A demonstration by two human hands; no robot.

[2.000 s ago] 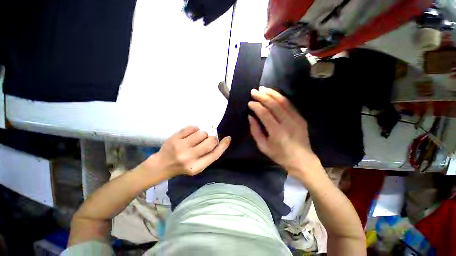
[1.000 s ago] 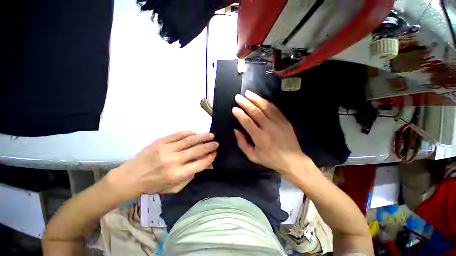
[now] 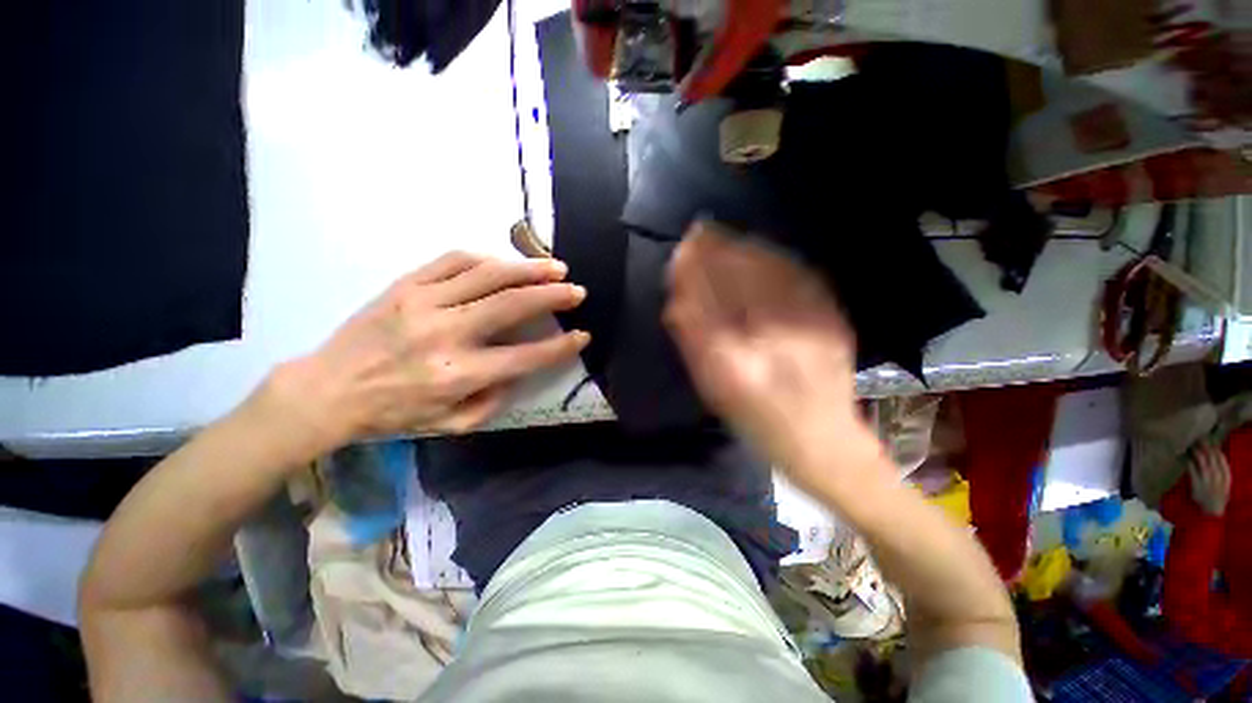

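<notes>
A black strip (image 3: 588, 179) lies along the left edge of the black garment panel (image 3: 858, 151), running up to the presser foot area (image 3: 625, 107) under the red and white machine head (image 3: 687, 41). My left hand (image 3: 460, 343) lies flat, its fingertips on the strip's left edge. My right hand (image 3: 762, 323) is blurred, over the panel right of the strip, fingers bent; whether it pinches cloth cannot be told. The panel's lower part hangs over the table edge onto my lap.
A stack of black panels (image 3: 124, 179) lies at the left. A ragged black bundle (image 3: 429, 25) is at the top. Reddish-brown looped handles (image 3: 1140, 313) and a black lump (image 3: 1016, 247) are at the right. Another person's hand (image 3: 1210, 477) shows at the far right.
The view has shifted, so the machine head sits higher in the picture. My right hand has changed from flat to bent and blurred. A fold or edge now shows in the cloth beside it.
</notes>
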